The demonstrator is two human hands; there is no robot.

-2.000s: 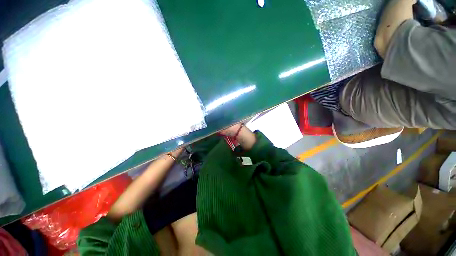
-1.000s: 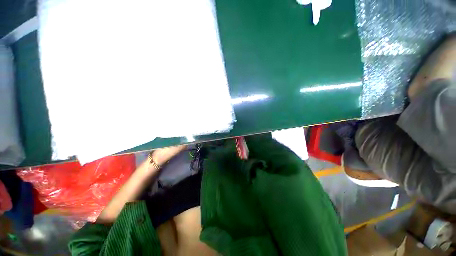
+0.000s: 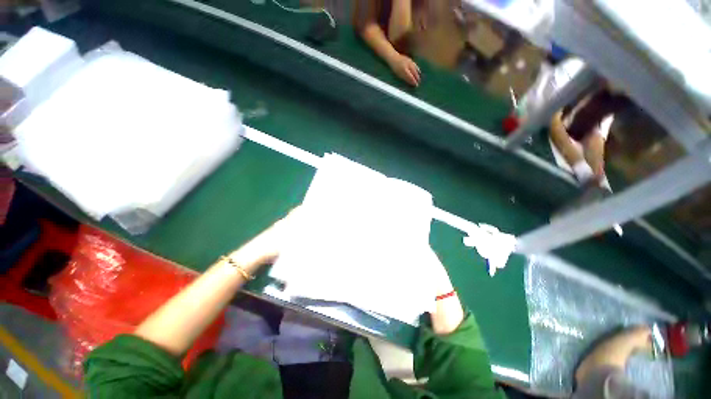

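Observation:
A white stack of bubble bags (image 3: 362,234) is in front of me at the front of the green bench top, its surface washed out by glare. My left hand (image 3: 276,240) holds its left side; the fingers are partly lost in the glare. My right hand (image 3: 441,284) holds its right side near the front corner, its fingers also hard to make out. I cannot tell whether the stack is lifted off the bench. A second, thicker bag stack (image 3: 129,132) lies at the left.
A white crumpled cloth, perhaps a glove (image 3: 493,245), lies by the metal post (image 3: 616,206). Bubble wrap (image 3: 573,319) and a neighbour's arm are at the right. The conveyor belt (image 3: 312,101) runs behind a pale rail. People's hands show across it. Red plastic (image 3: 117,288) hangs below left.
The view has swung up and across the line. My hands, earlier at the bench's front edge, are now on both sides of a bag stack. A separate stack now shows at the left.

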